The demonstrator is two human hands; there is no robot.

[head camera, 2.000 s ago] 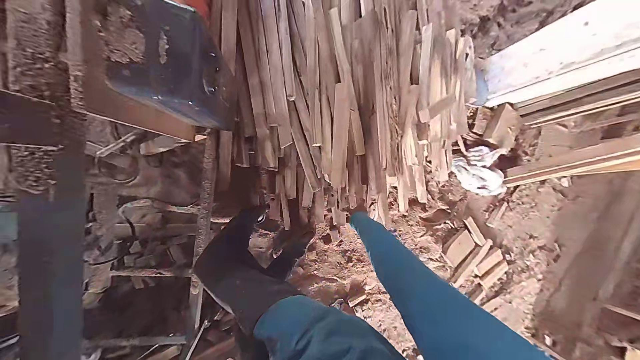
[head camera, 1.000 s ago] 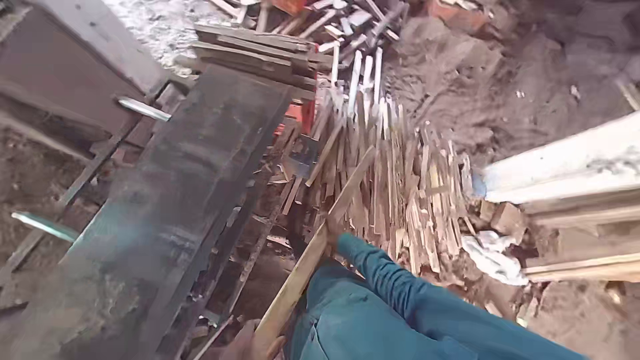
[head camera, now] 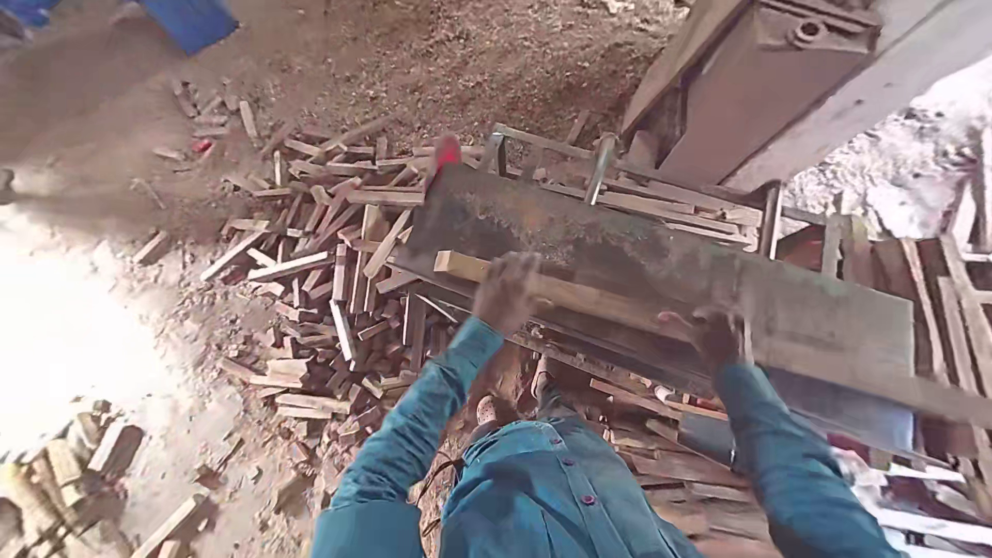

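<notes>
A long wooden strip (head camera: pixel 597 302) lies along the near side of a dark metal machine table (head camera: pixel 821 310), its squared end at the left and the rest running off to the right edge of the view. My left hand (head camera: pixel 508 291) grips it from above near that left end. Farther right, my right hand (head camera: pixel 717 333) is at the strip too, blurred and dark, with its fingers partly hidden. At the table's left end stands a small red part (head camera: pixel 447 151).
Short wood offcuts (head camera: pixel 310 271) are heaped on the ground left of the table. A metal rail frame (head camera: pixel 604 167) runs along its far side, near a large metal housing (head camera: pixel 713 101). More strips (head camera: pixel 945 310) lie at the right. Blue fabric (head camera: pixel 190 23) shows at the upper left.
The view has swung strongly to the machine table. One second ago the wooden strip was held slanting close to my body; now it lies along the table under both hands.
</notes>
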